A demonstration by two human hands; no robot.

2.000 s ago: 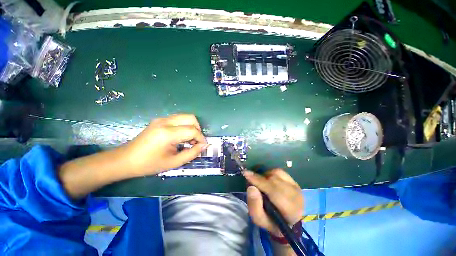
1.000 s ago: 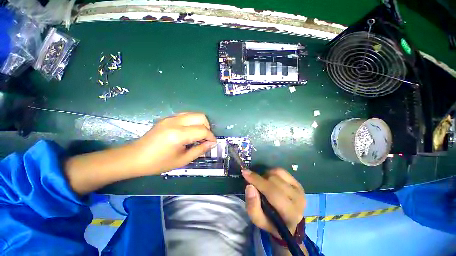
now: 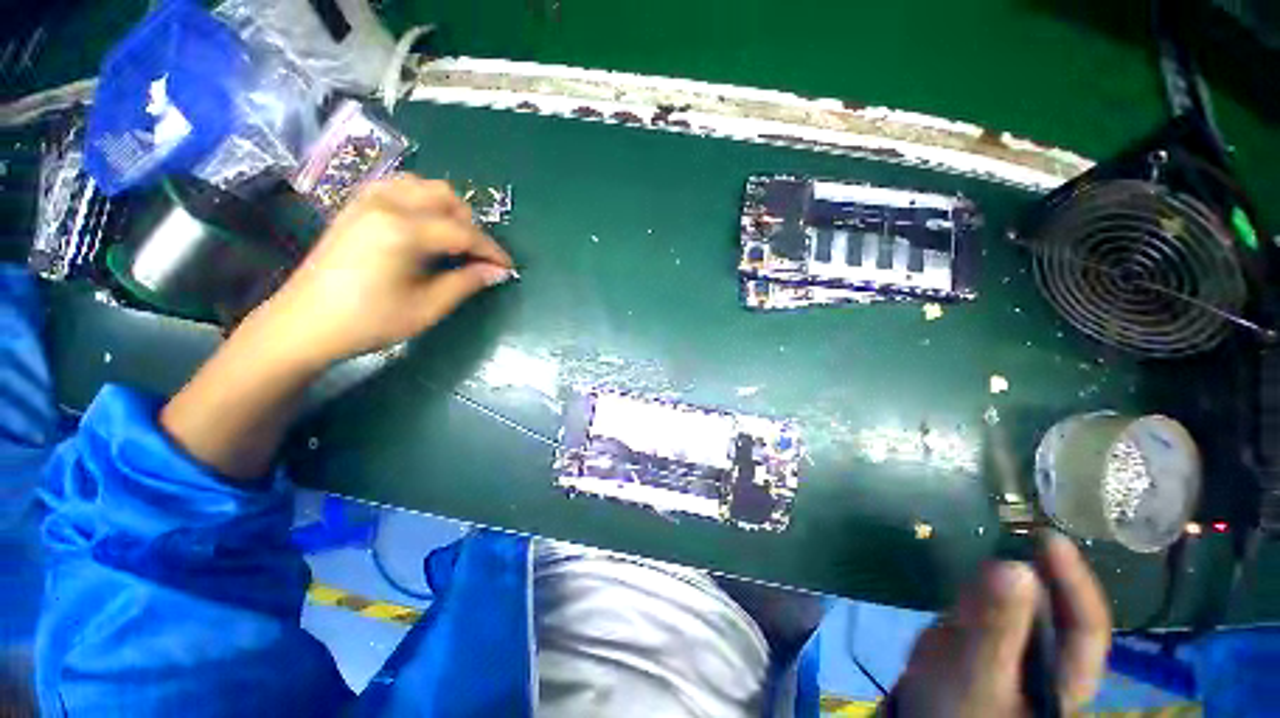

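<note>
A phone board assembly (image 3: 677, 460) lies on the green mat near the front edge, untouched. My left hand (image 3: 400, 267) is at the loose pile of small components (image 3: 491, 201), thumb and index fingertips pinched together around a tiny pale bit at their tips; what it is cannot be made out. The hand partly hides the pile. My right hand (image 3: 1014, 631) is blurred at the lower right and holds the soldering iron (image 3: 1036, 617), its tip pointing up beside the tub. Solder wire (image 3: 503, 417) runs to the board's left end.
Stacked boards (image 3: 859, 241) lie beyond. The fume fan (image 3: 1140, 267) stands at the right, with a tub of silvery bits (image 3: 1127, 481) in front. A blue bin (image 3: 164, 96), a parts bag (image 3: 351, 157) and a solder spool (image 3: 176, 255) are at the left. A worn white rail (image 3: 758, 124) borders the far side.
My left hand has left the board and moved up and left to the component pile. My right hand has moved the iron right, away from the board. The whole view has shifted.
</note>
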